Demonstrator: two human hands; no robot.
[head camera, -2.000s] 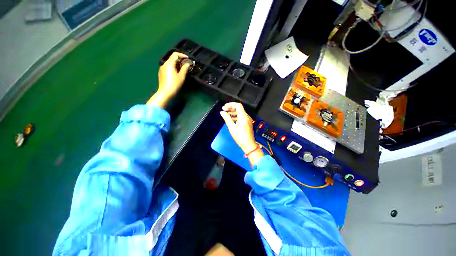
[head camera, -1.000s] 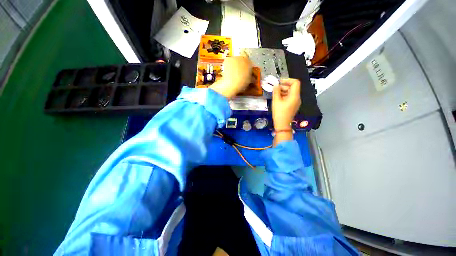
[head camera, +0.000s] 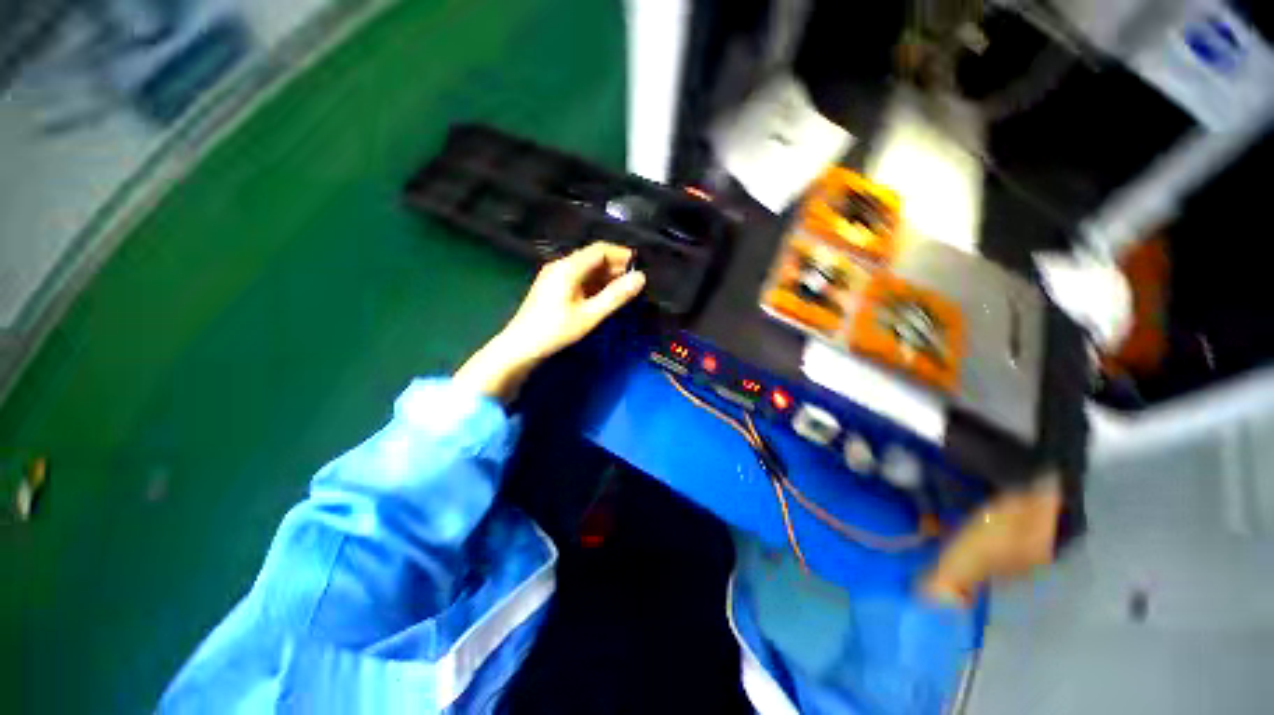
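Note:
The black compartment tray (head camera: 510, 185) lies on the green mat, with small round parts in some pockets. My left hand (head camera: 569, 302) is at the tray's near edge, thumb and forefinger close together; blur hides whether a part is between them. My right hand (head camera: 998, 542) is strongly blurred at the machine's front right corner, its fingers unclear. Orange fixtures (head camera: 908, 330) sit on and beside the silver fixture plate (head camera: 1009, 314), with parts in their centres.
The machine's control panel (head camera: 782, 401) shows red digits. An orange cable (head camera: 766, 461) hangs before it. A white paper sheet (head camera: 782, 143) and crumpled white cloth (head camera: 1087, 296) lie on the machine top. A small amber part (head camera: 31, 486) lies on the mat at far left.
The view has turned left. My left hand has left the fixtures for the tray. My right hand has moved from above the fixture plate to the machine's front right corner; the white-faced part no longer shows there.

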